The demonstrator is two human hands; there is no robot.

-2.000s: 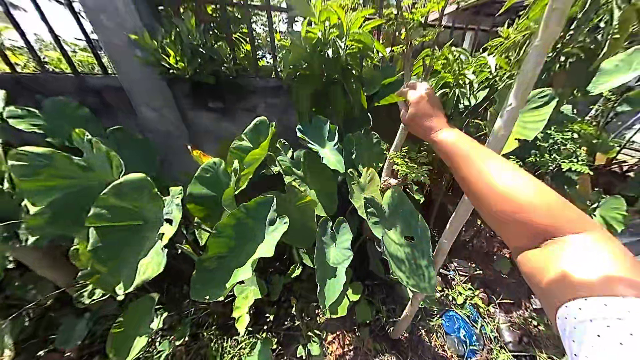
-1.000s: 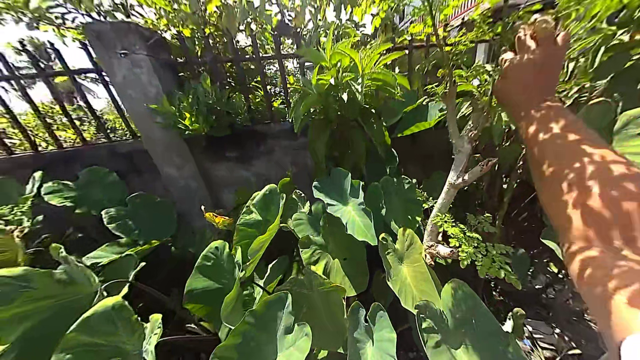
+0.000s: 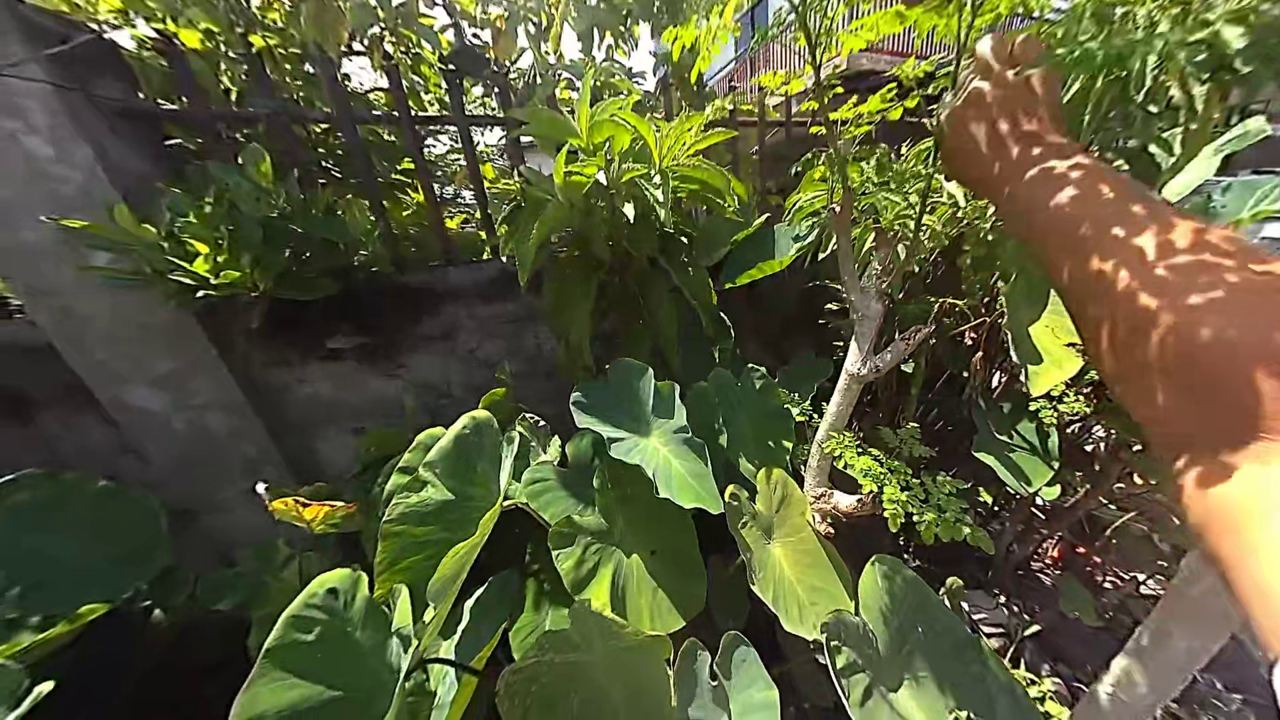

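Note:
My right hand (image 3: 1005, 115) is raised at the upper right, its fingers curled among leafy twigs. A thin green stem (image 3: 928, 170) runs close along its left side; blur and leaves hide whether the fingers hold it. Left of the forearm stands a small tree with a pale, forked trunk (image 3: 845, 400) and small feathery leaflets (image 3: 905, 485). Broad taro-like leaves (image 3: 645, 435) spread below and left of the trunk. My left hand is out of view.
A leaning concrete post (image 3: 130, 300) and a low wall (image 3: 430, 350) with a metal-bar fence (image 3: 410, 150) stand behind the plants. A leafy shrub (image 3: 620, 180) rises before the fence. A pale pole (image 3: 1160, 640) slants at the lower right.
My right hand was lower, by the stem left of the pale pole, two seconds ago; it has risen into the foliage at the upper right. The view has tilted up.

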